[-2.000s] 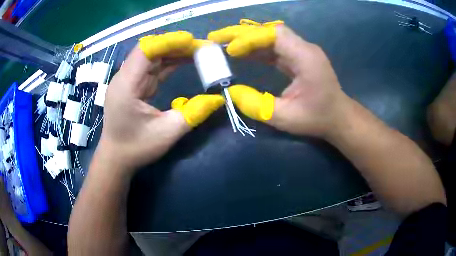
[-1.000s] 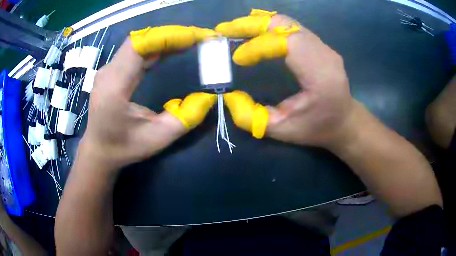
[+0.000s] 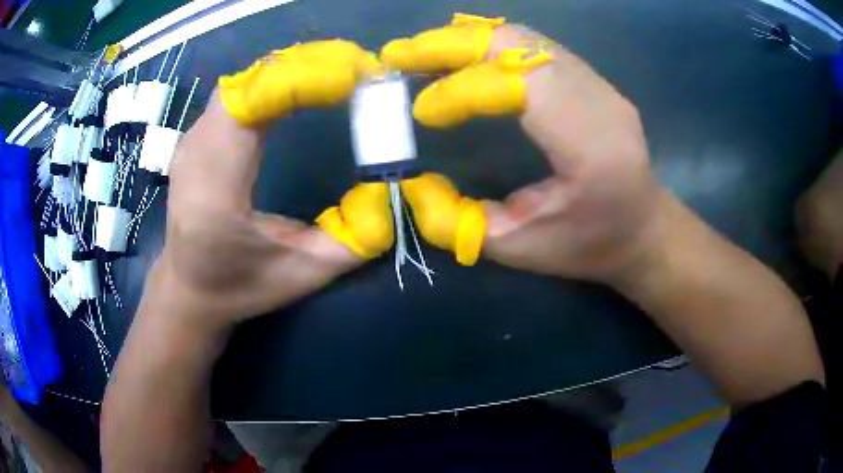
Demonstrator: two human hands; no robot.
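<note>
A white coil unit (image 3: 384, 125) is held upright between both hands above the dark bench top. Its black end faces me, and several thin silvery leads hang down from it, splayed at the tips. My left hand (image 3: 231, 199) has yellow finger cots; its fingertip is at the unit's far end and its thumb at the black end. My right hand (image 3: 573, 157) also has yellow cots, with fingers at the far end and right side and thumb beside the leads. Whether a clear sleeve is around the unit, I cannot tell.
A pile of white units (image 3: 111, 226) with tangled leads lies at left. A blue bin (image 3: 26, 277) stands at the left edge. A dark leaded part (image 3: 781, 35) lies far right. A white rail (image 3: 199, 28) edges the green belt behind. Another person's arm (image 3: 821, 217) shows at right.
The unit has straightened from a tilt and now sits slightly left and lower, its leads pointing down. Both hands still hold it, with the thumbs closer together at the black end.
</note>
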